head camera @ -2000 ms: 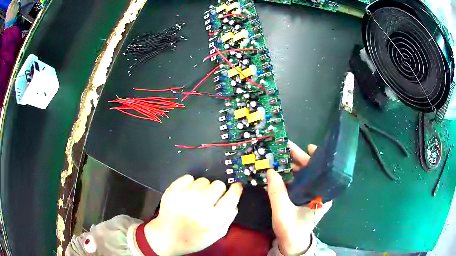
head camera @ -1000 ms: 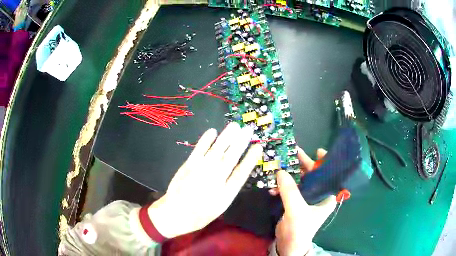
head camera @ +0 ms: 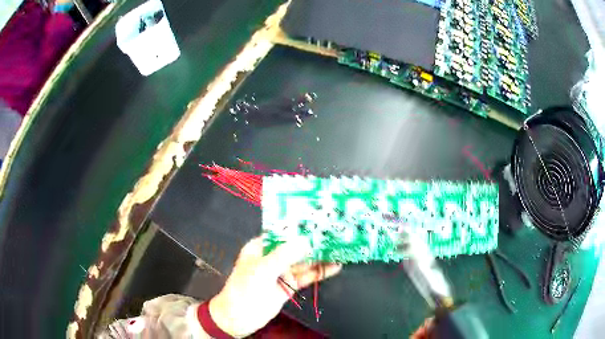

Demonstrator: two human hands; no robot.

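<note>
The long PCB panel [head camera: 381, 215] lies crosswise in front of me with its pale green solder side up. My left hand [head camera: 255, 285] grips its left end, fingers under the near edge. Red wire ends hang below that edge. The soldering iron [head camera: 428, 275] is blurred, with its tip over the panel's near right part; contact cannot be told. My right hand [head camera: 424, 329] is mostly cut off by the bottom edge, at the iron's handle. Red lead wires [head camera: 235, 182] lie beside the panel's left end. The black lead wires [head camera: 275, 111] are blurred beyond them.
Round black fan [head camera: 557, 182] stands at the right, with side cutters [head camera: 507, 281] and a dark looped tool [head camera: 558, 281] below it. Rows of boards [head camera: 484, 49] lie on the far ledge. A white basket [head camera: 149, 40] sits on the left belt. A person's dark red sleeve [head camera: 40, 56] shows at the far left.
The panel has been turned over and swung crosswise. My left hand now grips its left end. The iron has come over the panel, and my right hand has moved lower. The view has shifted.
</note>
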